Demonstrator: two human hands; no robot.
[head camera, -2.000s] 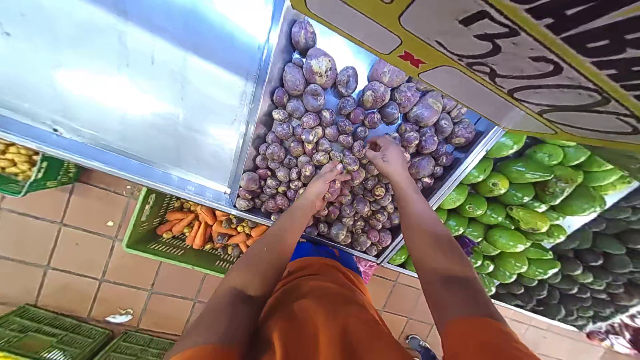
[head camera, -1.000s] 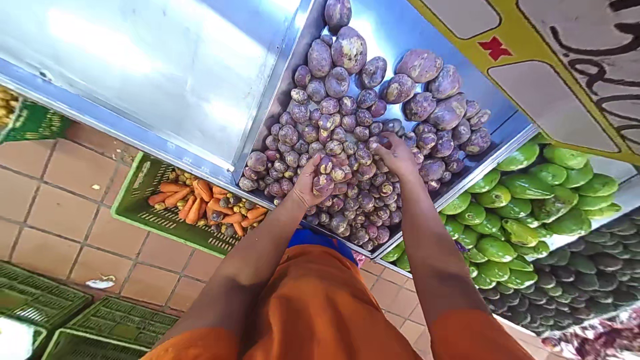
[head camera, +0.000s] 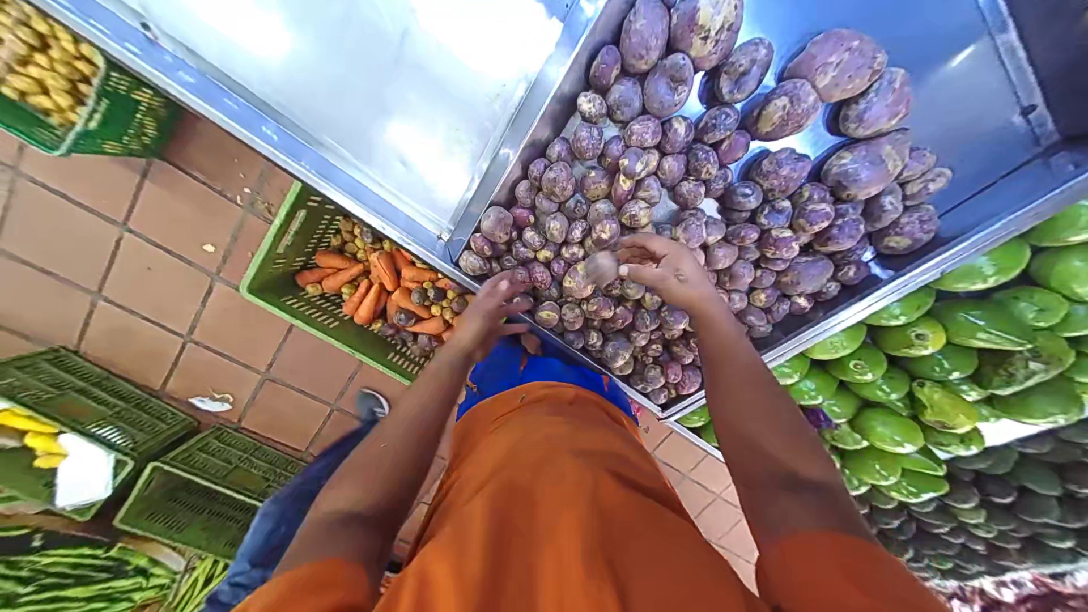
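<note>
Purple-skinned potatoes, small and large, lie heaped in a metal display bin. My right hand is over the lower middle of the heap, with a small brownish round potato held at its fingertips. My left hand is at the bin's near left edge, fingers spread, with nothing seen in it. Below and left of it stands a green plastic crate with carrots and small round potatoes in it.
Left of the bin is a bare metal tray. Shiny green avocados are piled at the right, darker ones beyond. Green crates stand on the tiled floor at lower left. A person's leg shows beside my left arm.
My left hand has moved left from the heap to the bin's edge; the potatoes it held a second ago are out of it. A person's leg has come into view at lower left.
</note>
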